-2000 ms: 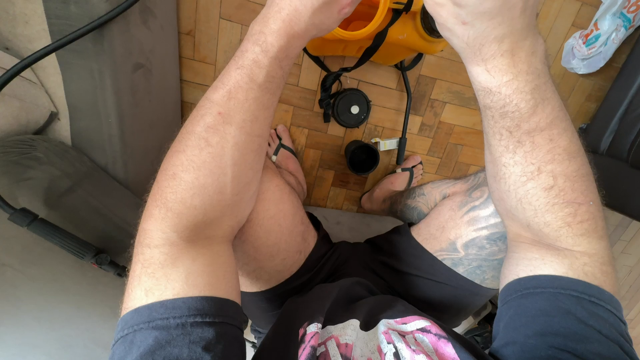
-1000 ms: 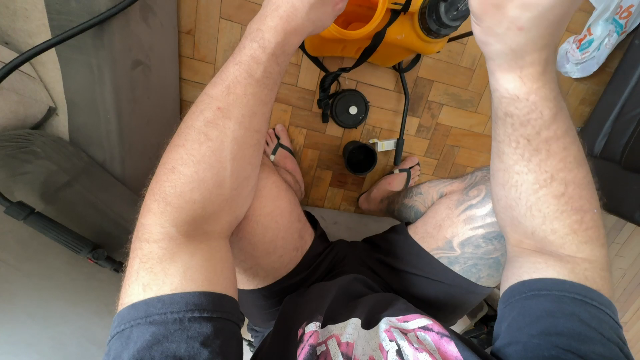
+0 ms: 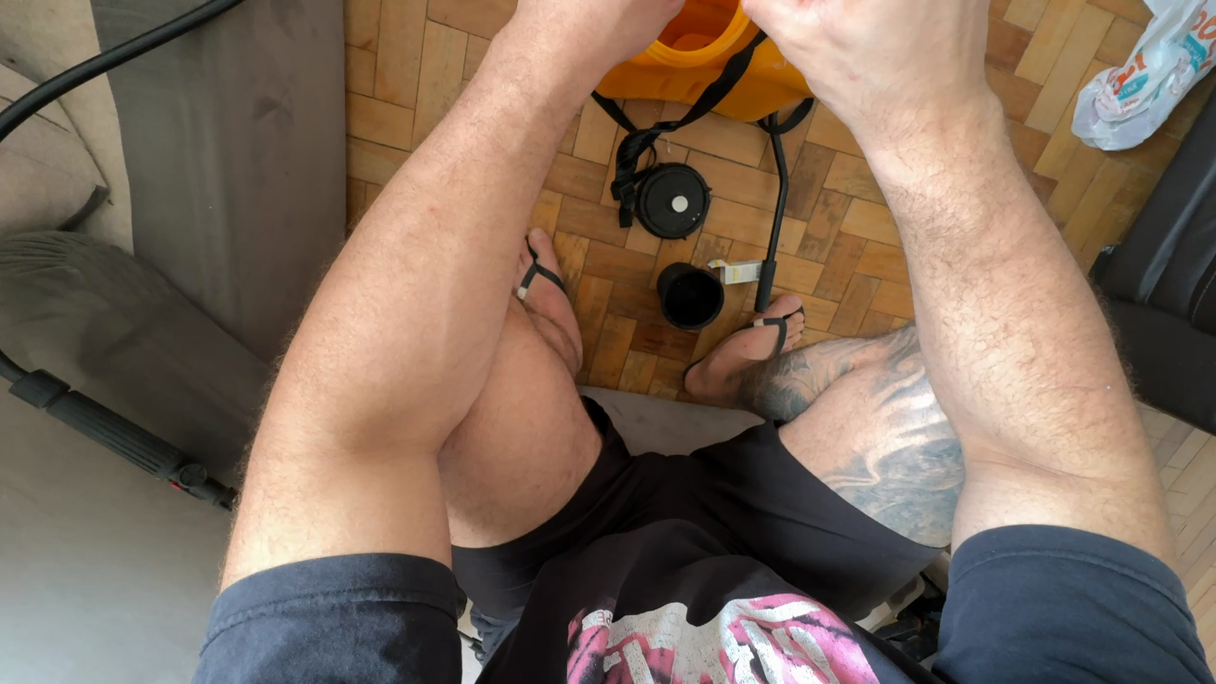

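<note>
An orange plastic backpack sprayer tank [image 3: 760, 87] with an open round mouth stands at the top edge, partly cut off. My left hand [image 3: 622, 24] is at the left of its mouth and my right hand [image 3: 836, 47] at the right; the top of the view cuts off both, so what the fingers hold is hidden. A black strap [image 3: 698, 109] hangs from the tank. Below it a round black lid [image 3: 673, 200] lies on the floor, with a black cup [image 3: 691, 296] nearer my feet. A black lever [image 3: 778, 209] reaches down from the tank beside a small white label [image 3: 739, 272].
On the grey sofa [image 3: 237, 142] at left lie a black hose [image 3: 104, 64] and a ribbed spray handle [image 3: 114, 427]. A printed plastic bag [image 3: 1135, 95] is at top right, above a dark padded seat [image 3: 1164, 323]. My feet in flip-flops rest on the parquet.
My right hand has moved left, towards the tank's mouth. The dark ribbed part seen beside it at the tank's right one second ago is out of sight now.
</note>
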